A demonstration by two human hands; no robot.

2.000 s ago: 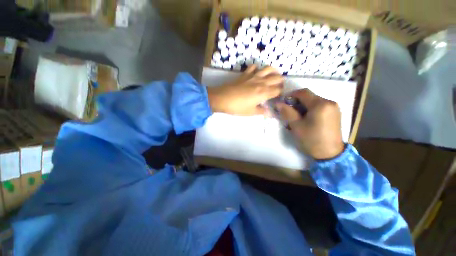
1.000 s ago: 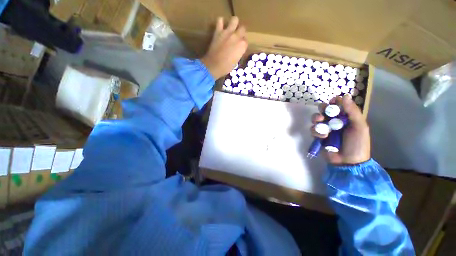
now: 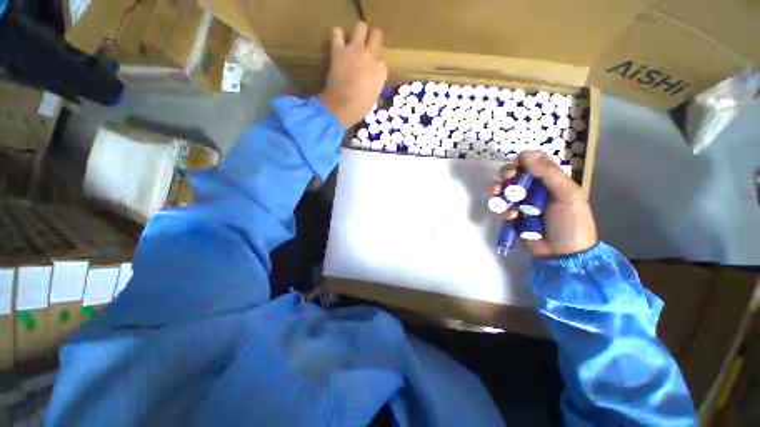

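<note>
My right hand point(image 3: 567, 208) is closed around several purple-blue capacitors point(image 3: 531, 200) with white round ends, above the right part of the white board point(image 3: 400, 225). One of them points down and shows short pins. My left hand point(image 3: 354, 73) is at the far left corner of the open carton point(image 3: 591, 138), fingers spread; its palm side is hidden, so I cannot tell whether it holds something. Packed capacitors point(image 3: 492, 113) stand in rows beyond the board, white ends up, with a few dark gaps.
A large outer carton printed "AiSHi" point(image 3: 637, 62) stands behind. A clear plastic bag point(image 3: 717, 113) is at the far right. Cartons with white labels point(image 3: 68, 283) and green dots are at left. A white-covered package point(image 3: 129, 171) lies on the grey floor at left.
Since the first frame my hands have parted: the left went to the far left corner, the right drew right with the capacitors. Since the second, the capacitors have turned slightly; the view has shifted.
</note>
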